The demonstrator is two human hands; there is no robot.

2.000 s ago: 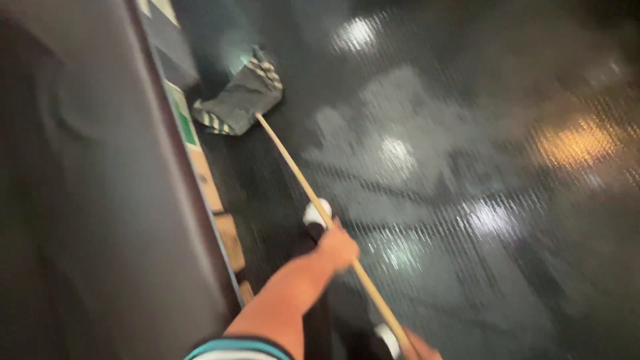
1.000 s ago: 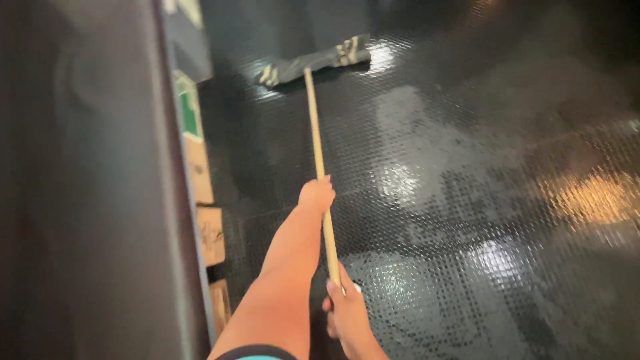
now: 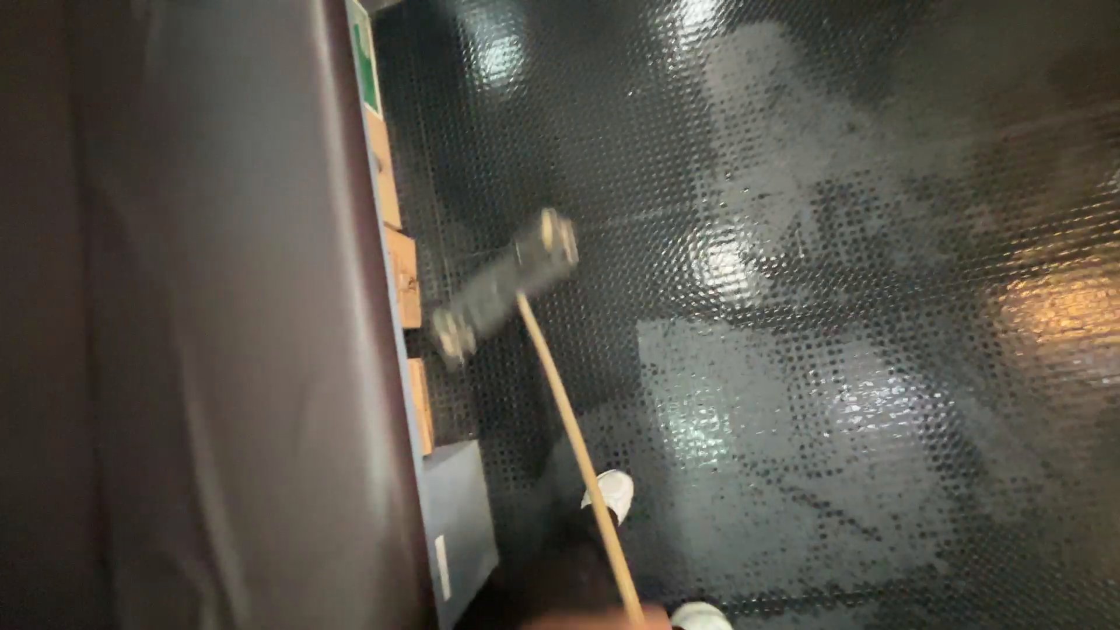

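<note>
A mop with a wide grey cloth head [image 3: 500, 293], blurred, lies slantwise on the wet-looking dark textured floor [image 3: 744, 490], its light bands at both ends. From the middle of the head a pale wooden mop handle [image 3: 573, 433] runs down to the bottom edge. There, a blurred strip of one hand [image 3: 595, 620] meets the handle; which hand it is cannot be told. The fingers are cut off by the frame edge, and the other hand is not seen.
A long dark brown covered surface [image 3: 254, 350] fills the left side. Beneath its edge are cardboard boxes [image 3: 402, 278], a green-and-white item [image 3: 365, 70] and a grey box [image 3: 459, 516]. Two white shoe tips [image 3: 615, 492] show at the bottom beside the handle.
The mop head has come nearer to my feet and turned slantwise, close to the boxes. Both hands were on the handle one second ago; now only a strip of one shows.
</note>
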